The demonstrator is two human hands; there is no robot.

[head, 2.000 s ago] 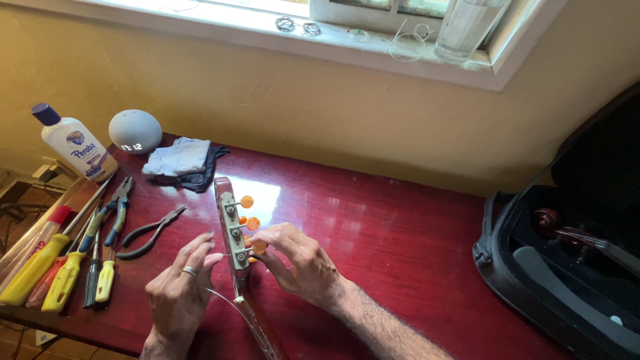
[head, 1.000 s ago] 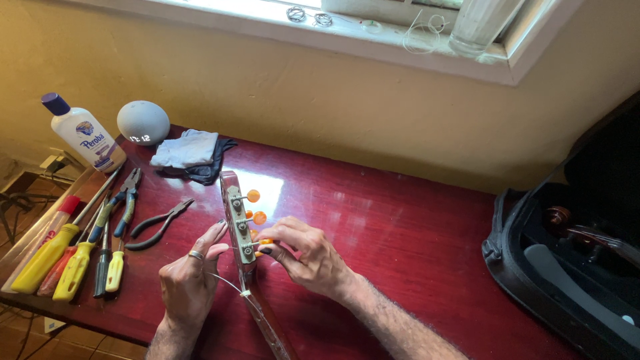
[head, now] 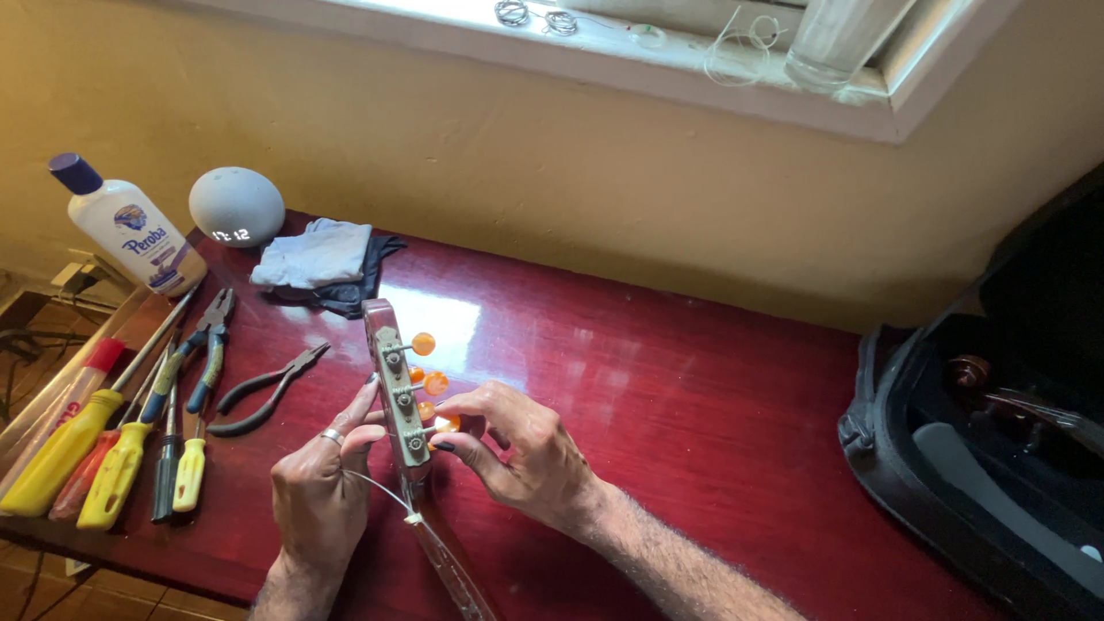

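A stringed instrument's headstock (head: pixel 373 323) stands edge-on near the table's middle, its neck (head: pixel 453 565) running down out of view. A metal tuner plate (head: pixel 399 392) with worm gears and orange tuning knobs (head: pixel 423 344) lines its side. My right hand (head: pixel 517 448) pinches the lowest visible orange knob between thumb and forefinger. My left hand (head: pixel 323 483), with a ring, is at the headstock's left side, thumb and fingers closed on a pale, thin string (head: pixel 379 487). That string curves to the nut area at the top of the neck. The fingertips behind the headstock are partly hidden.
Screwdrivers (head: pixel 65 453), combination pliers (head: pixel 211 345), long-nose pliers (head: pixel 276 384), a Peroba bottle (head: pixel 138 233), a round smart speaker (head: pixel 236 207) and folded cloths (head: pixel 315 254) lie left. An open black instrument case (head: pixel 897 483) is at right. Coiled strings (head: pixel 561 23) and a glass (head: pixel 837 43) stand on the windowsill.
My right hand has stayed at the tuning knobs, its fingers shifting around the knob. My left hand remains beside the headstock with the string.
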